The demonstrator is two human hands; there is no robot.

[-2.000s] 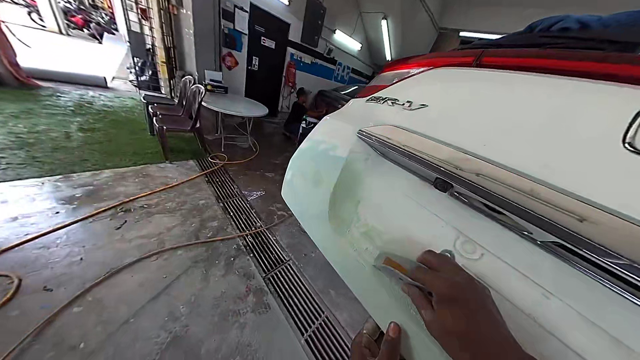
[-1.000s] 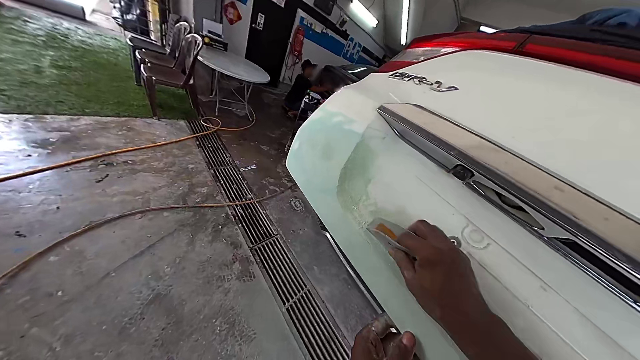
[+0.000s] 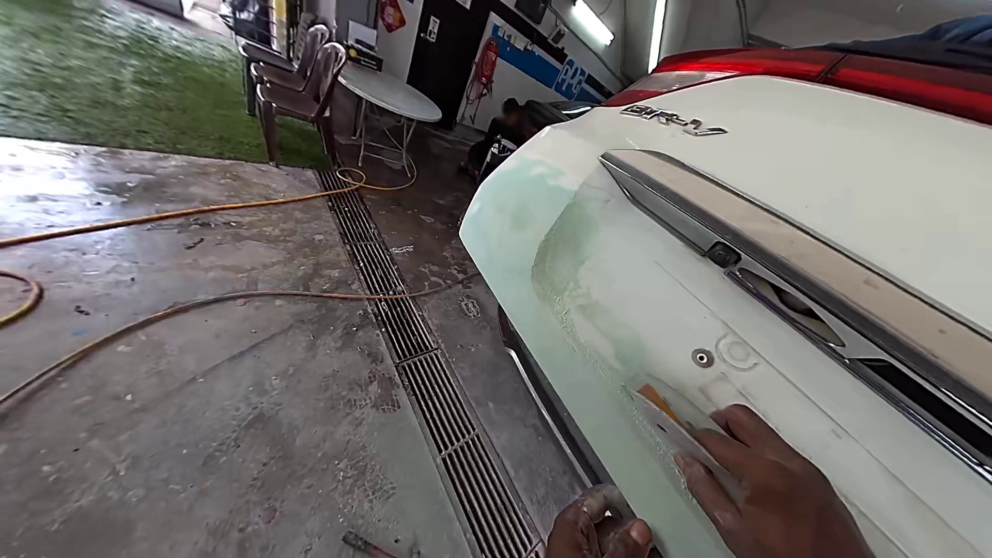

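A white car tailgate [image 3: 783, 186] with pale green filler patches [image 3: 573, 232] fills the right side. My right hand [image 3: 775, 488] holds a folded sheet of sandpaper [image 3: 682, 442], light grey with an orange-brown part showing, against the lower panel beside a rough ridge. My left hand [image 3: 597, 527] is at the panel's lower edge, its fingers curled and dusty; whether it grips the edge is hidden. A chrome trim strip [image 3: 775, 263] with a small camera [image 3: 723, 254] crosses the panel above my right hand.
Orange hoses [image 3: 194, 211] cross the concrete floor and a metal drain grate [image 3: 418, 349]. Plastic chairs [image 3: 306, 93] and a round white table [image 3: 395, 93] stand at the back left. A person [image 3: 504, 128] crouches beyond the tailgate. A dark tool [image 3: 364, 544] lies on the floor.
My right hand, with the sheet, has moved down along the panel. My left hand stays at the lower edge. The view has shifted somewhat.
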